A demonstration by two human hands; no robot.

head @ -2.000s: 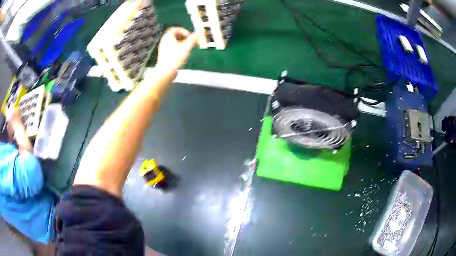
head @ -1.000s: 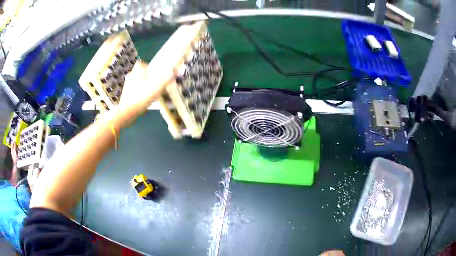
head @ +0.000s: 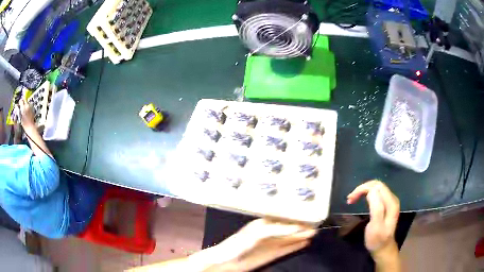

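A cream fixture plate (head: 255,204) lies tilted at the bench's front edge, slightly overhanging it. It carries a four-by-four grid of small dark circuit board assemblies (head: 274,142); the front rows are washed out by glare. My left hand (head: 270,236) is at the plate's front edge, its fingers along and partly under it; the thumb is not clearly seen. My right hand (head: 379,210) is off the plate's front right corner, fingers curved and apart, holding nothing.
A fan (head: 276,34) on a green base (head: 286,82) stands behind the plate. A clear tub (head: 383,125) with silvery bits and a blue station (head: 398,42) are at right. A yellow-black object (head: 151,116) and stacked fixtures (head: 119,29) are left. Another person (head: 32,186) works far left.
My left arm has come back from the stacks at the rear. A fixture plate now lies in front of me, and one rear stack is out of view. My right hand has come into view.
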